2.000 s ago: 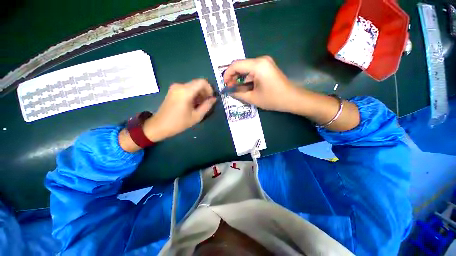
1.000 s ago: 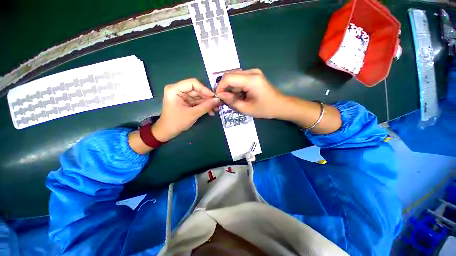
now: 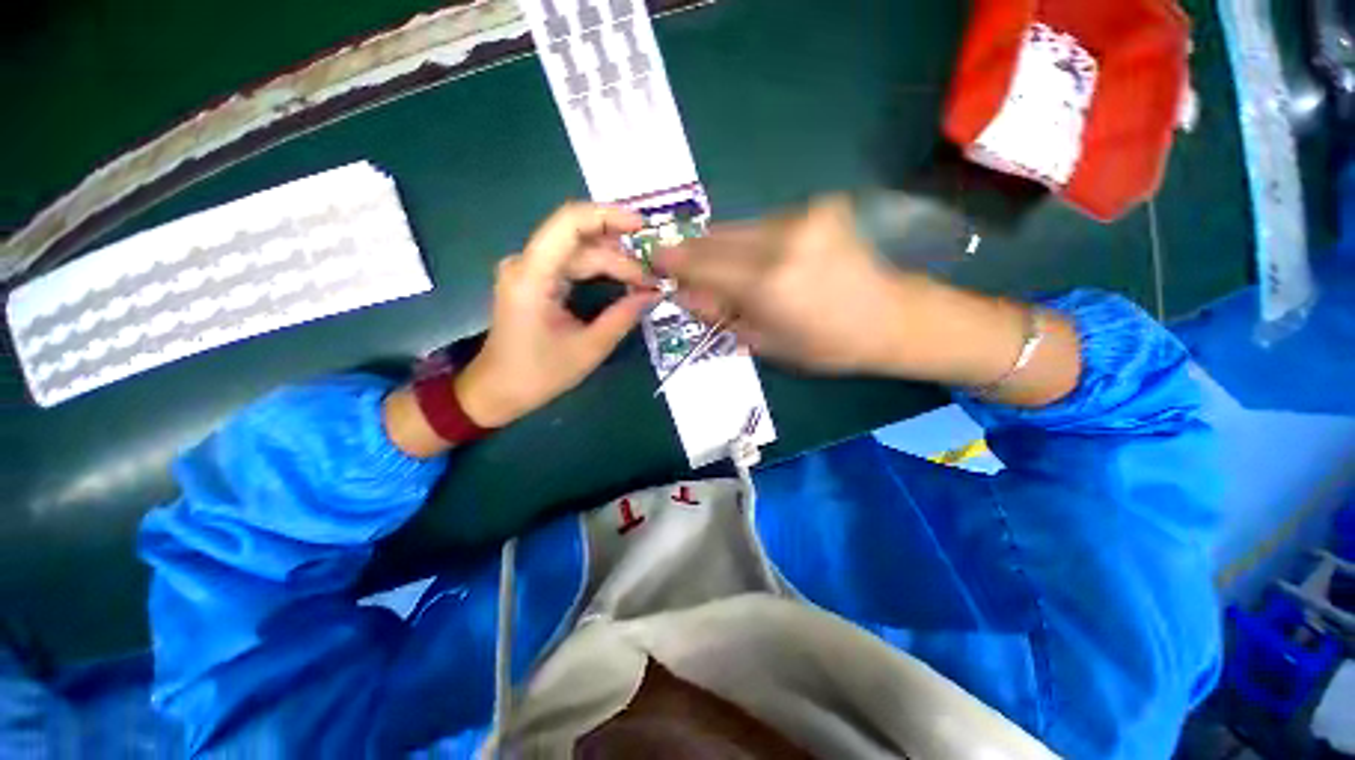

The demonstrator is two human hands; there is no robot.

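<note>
A phone unit (image 3: 676, 339) with a pale rim and a green board lies on a long white adhesive sheet (image 3: 638, 149). My left hand (image 3: 572, 297) is at the phone's left side, thumb and index fingertips close together over its edge; whether they hold a small piece cannot be told. My right hand (image 3: 810, 290) is motion-blurred over the phone's right side. It holds thin tweezers (image 3: 696, 352), which slant down-left across the lower part of the phone. Both hands cover parts of the phone.
Spare sticker sheets (image 3: 216, 282) with grey shapes lie at left. A red bin (image 3: 1132, 126) holding a white speckled mass stands at upper right. A small white scrap (image 3: 973, 242) lies below it. A clear-blue plastic strip (image 3: 1266, 178) is at far right.
My hands were together at the fingertips over the phone; my right hand has moved slightly right and blurred. The tweezers now show below it, and more of the phone's upper part is uncovered.
</note>
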